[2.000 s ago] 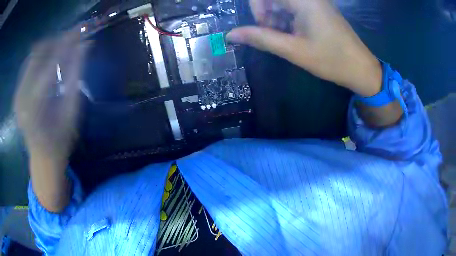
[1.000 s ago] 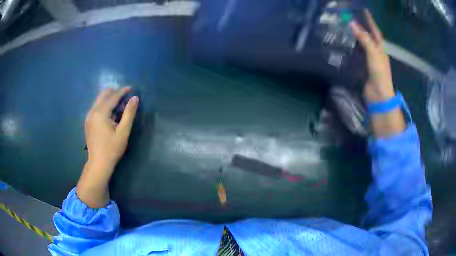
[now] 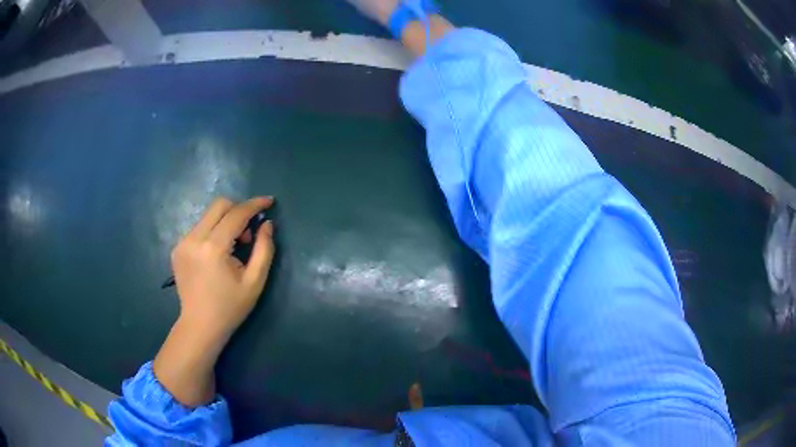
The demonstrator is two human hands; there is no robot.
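My left hand (image 3: 218, 266) is above the dark-green mat (image 3: 349, 192) at left centre. Its fingers are curled around a small black tool (image 3: 255, 225); a thin dark end sticks out past the back of the hand. My right arm reaches far forward across the mat. Only part of my right hand (image 3: 377, 7) shows at the top edge; the fingers are cut off, so what it holds cannot be seen. A blue wrist strap (image 3: 410, 14) is on the right wrist, with a thin blue cord along the sleeve. The device is not in view.
A worn white line (image 3: 288, 45) curves across the mat. A small orange-brown piece (image 3: 415, 396) lies at the near edge by my clothing. Yellow-black tape (image 3: 52, 384) runs at lower left. A shiny, crumpled film-like thing (image 3: 781, 262) is at the right edge.
The device has left the view, after moving up and right in the earlier frames. My right arm has swung from the right side to far forward. My left hand has shifted slightly right and nearer.
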